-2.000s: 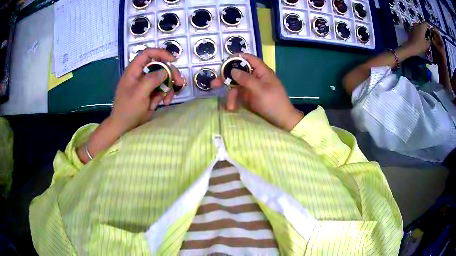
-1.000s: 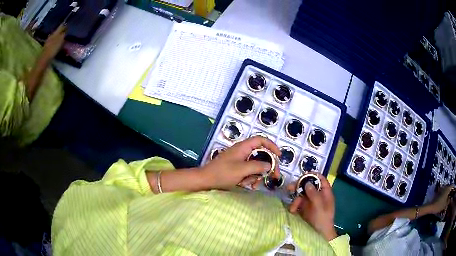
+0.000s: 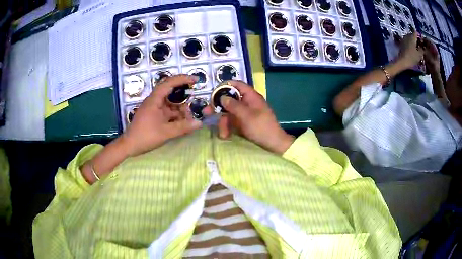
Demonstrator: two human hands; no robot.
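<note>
My left hand (image 3: 159, 114) holds a round smartwatch head (image 3: 179, 94) with a black face, tilted between thumb and fingers. My right hand (image 3: 251, 116) holds another watch head (image 3: 225, 98) with a gold-tone rim, face up, thumb on its lower part; white tabs show on its face. Both are over the near edge of the white compartment tray (image 3: 204, 21) with a dark blue border. Its pockets hold several black-faced watch heads, and two pockets at the back right are empty. My hands hide some near pockets.
White record sheets (image 3: 81, 55) lie left of the tray. A second filled tray (image 3: 316, 63) stands to the right on the green mat (image 3: 299, 96), past yellow tape (image 3: 257, 76). Another person's arm (image 3: 362, 86) is at the right.
The view has turned back from the left. Both hands still hold their watch heads; the left one is now tilted differently.
</note>
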